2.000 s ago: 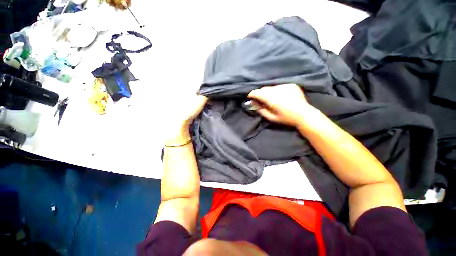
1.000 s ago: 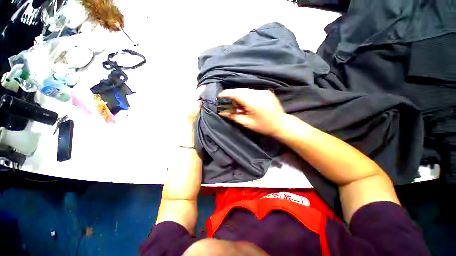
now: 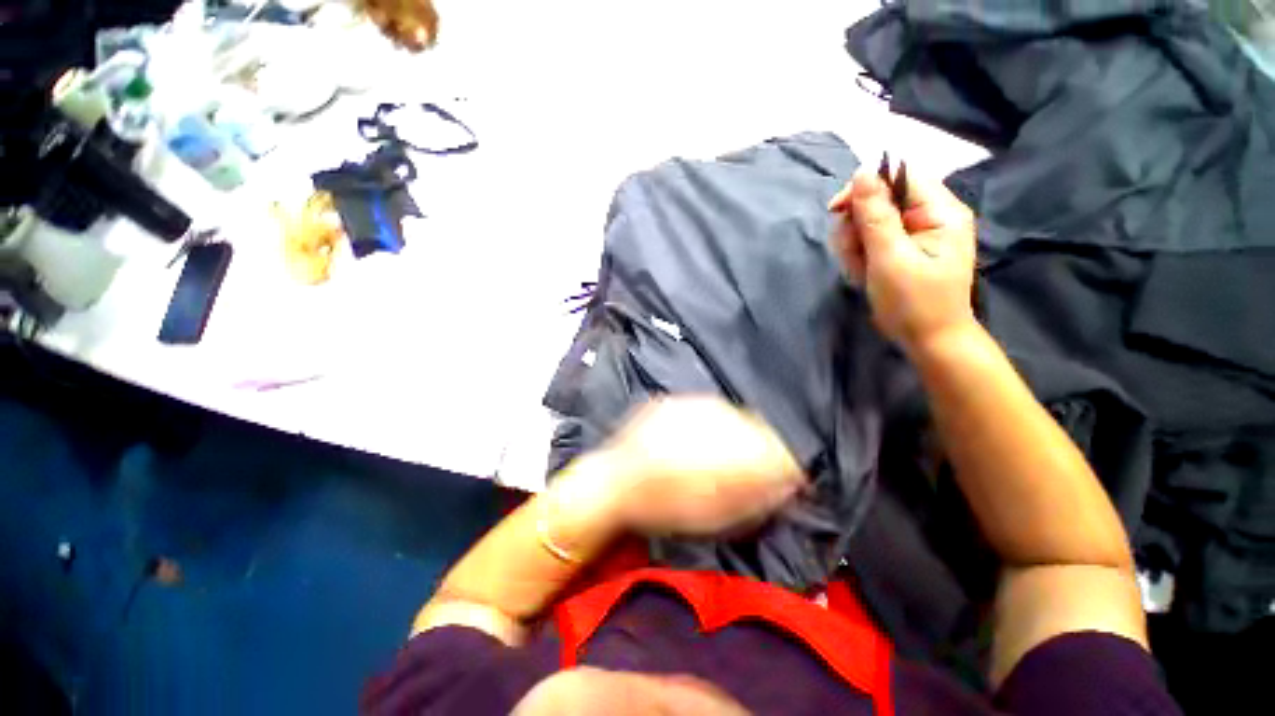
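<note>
A dark grey skirt (image 3: 741, 266) lies in front of me on the white table, its smooth bluish-grey lining facing up. A small white care label (image 3: 666, 327) shows near its left side, with thin dark cords at the left edge. My right hand (image 3: 916, 252) is raised over the skirt's right side, closed on dark thread snips (image 3: 892, 179) whose two pointed tips stick up. My left hand (image 3: 706, 469) is blurred, over the skirt's near part at the table edge; whether its fingers hold cloth cannot be told.
More dark garments (image 3: 1105, 182) are piled at right. At left on the white table (image 3: 531, 70) lie a black phone-like slab (image 3: 196, 292), a black cord loop with dark scraps (image 3: 371, 203), a gold-yellow lump (image 3: 311, 238), and clear plastic bags and bottles (image 3: 196, 112).
My right hand has lifted off the cloth and moved up and right, showing the snips' tips. My left hand has moved right and nearer my body. The lining is spread more, with the label visible.
</note>
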